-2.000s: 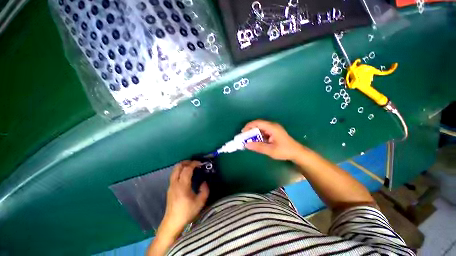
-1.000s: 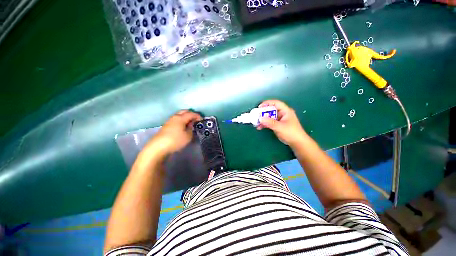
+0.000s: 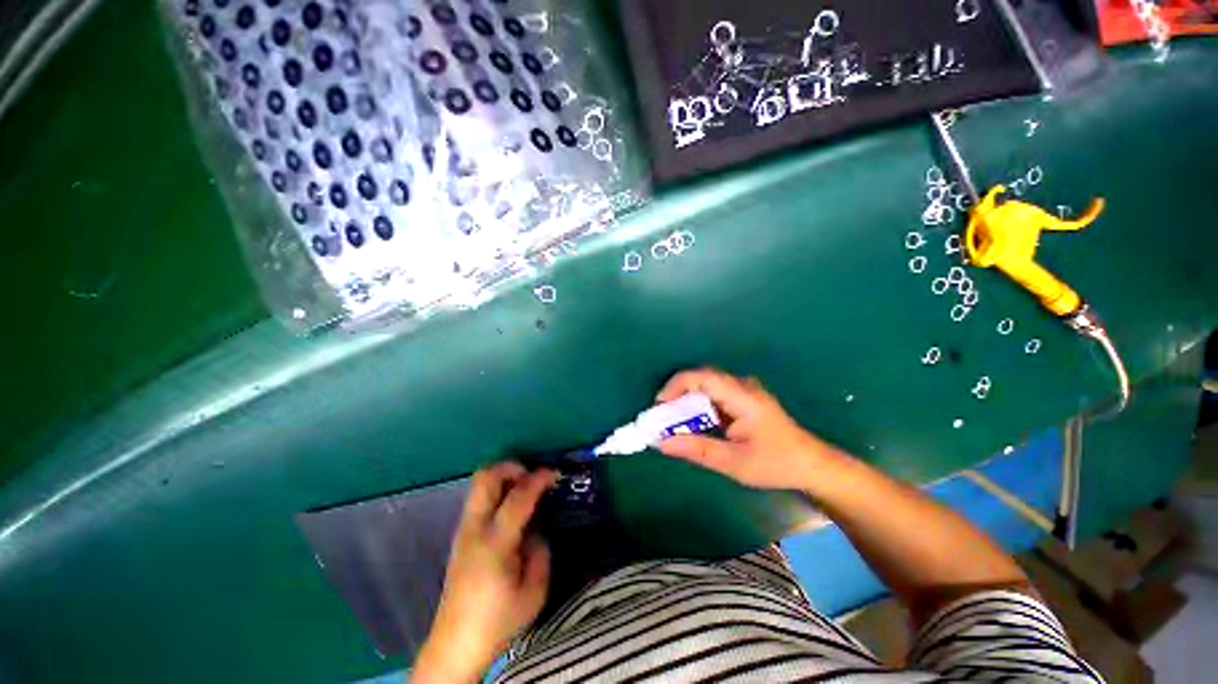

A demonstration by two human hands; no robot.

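Observation:
A dark panel (image 3: 582,497) with small round openings at its end lies near the bench's front edge, low in the view. My left hand (image 3: 501,555) grips its left side near that end, and part of the panel is hidden in shadow. A flat grey sheet (image 3: 381,555) lies to the left, partly under my left hand. My right hand (image 3: 741,430) holds a white bottle (image 3: 657,425) with a dark-blue tip. The tip points left and down at the panel's round openings; whether it touches cannot be told.
A clear bag of black rings (image 3: 387,160) lies at the back left. A black tray (image 3: 828,134) with small loose parts is behind. A yellow air gun (image 3: 1022,247) with its hose lies right, beside scattered white rings (image 3: 955,281). An orange-red tray (image 3: 1135,20) shows at top right.
One second ago the bottle tip was clear of the panel's right side; now it is at the openings. The panel end was in plain view then and is darker now. The camera view has shifted.

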